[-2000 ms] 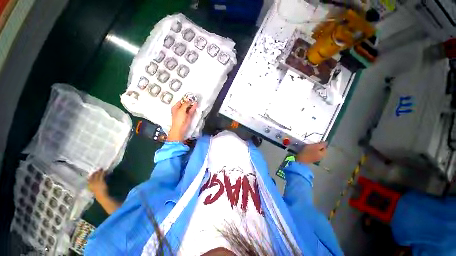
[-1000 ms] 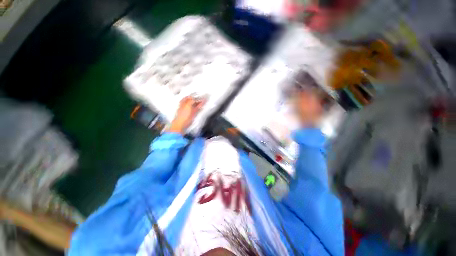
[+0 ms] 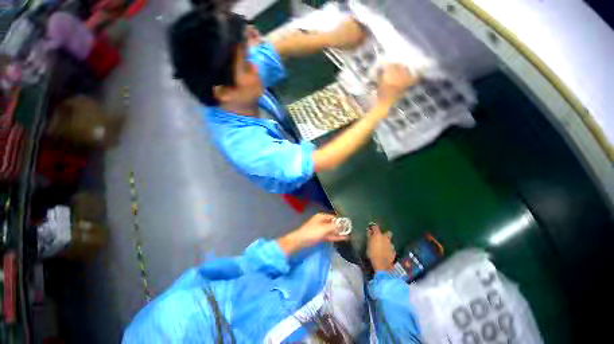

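My left hand (image 3: 314,232) pinches a pale metallic ring-shaped housing (image 3: 343,226) at its fingertips, its open face towards the camera. My right hand (image 3: 381,250) is close beside it on the right, with fingers bent. A small dark piece (image 3: 371,228) shows at its fingertips, too small and blurred to name. Both hands are near the bench edge, apart from each other. The translucent blister tray (image 3: 441,295) with several dark rings lies at the bottom right, cut off by the picture's edge.
A dark handheld device (image 3: 423,256) with an orange edge lies beside my right hand on the green bench (image 3: 437,195). Another worker (image 3: 262,151) reaches over a ring tray (image 3: 404,138). A tan parts tray (image 3: 322,113) lies near. Grey floor with yellow-black tape (image 3: 137,225) is at left.
The view has swung left; the machine has left the picture and the other worker has come in. My hands have come off the tray and the fixture and are close together.
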